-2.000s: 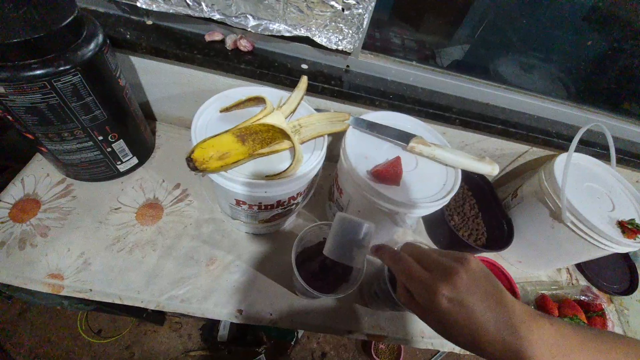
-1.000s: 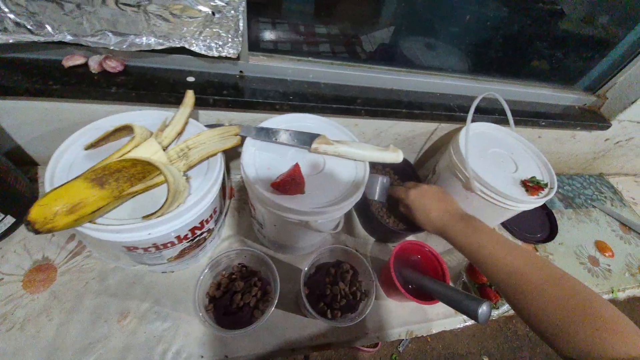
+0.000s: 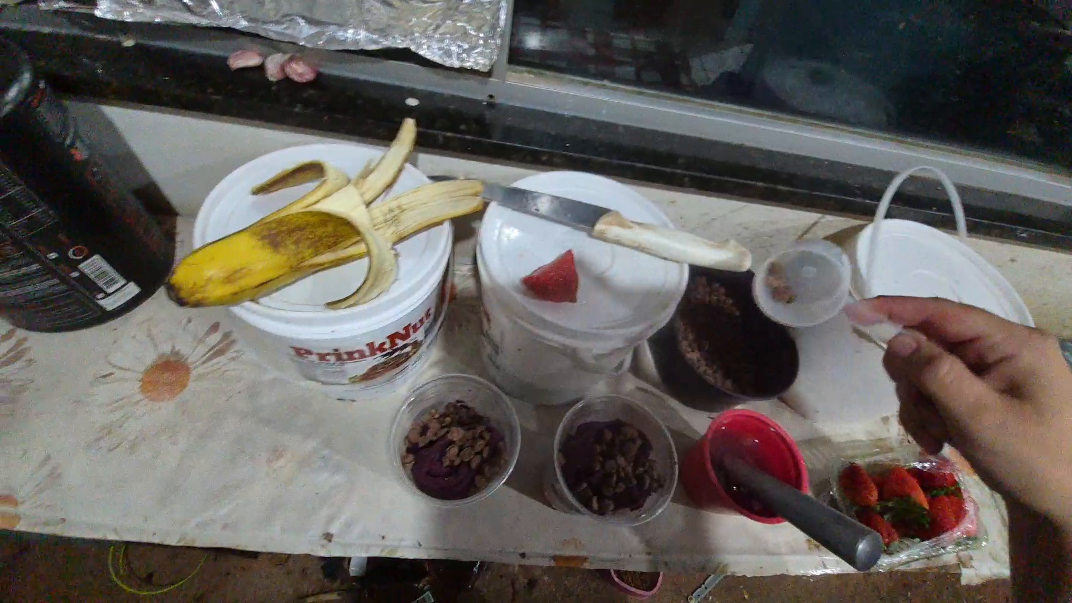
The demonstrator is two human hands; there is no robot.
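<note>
My right hand (image 3: 963, 377) grips the handle of a translucent plastic scoop (image 3: 801, 282), which has a few brown bits in it. The scoop is at the upper right edge of a dark bowl (image 3: 729, 343) of brown chips. Two clear plastic cups (image 3: 456, 440) (image 3: 615, 459) hold a dark purple mixture topped with brown chips. Beside them stands a red cup (image 3: 758, 465) with a grey-handled utensil (image 3: 796, 507) leaning in it. A strawberry piece (image 3: 553, 278) and a knife (image 3: 615, 226) lie on a white bucket lid. My left hand is not in view.
A banana peel (image 3: 285, 251) lies on another white bucket (image 3: 335, 335). A handled bucket (image 3: 930, 260) lies behind my right hand. Packed strawberries (image 3: 909, 502) are near the front edge. A black tub (image 3: 75, 201) stands left, with foil (image 3: 394, 25) and garlic cloves (image 3: 275, 67) on the ledge.
A second ago my right hand had the scoop down in the dark bowl; now it is raised to the bowl's right. Two seconds ago the scoop was tilted over a cup.
</note>
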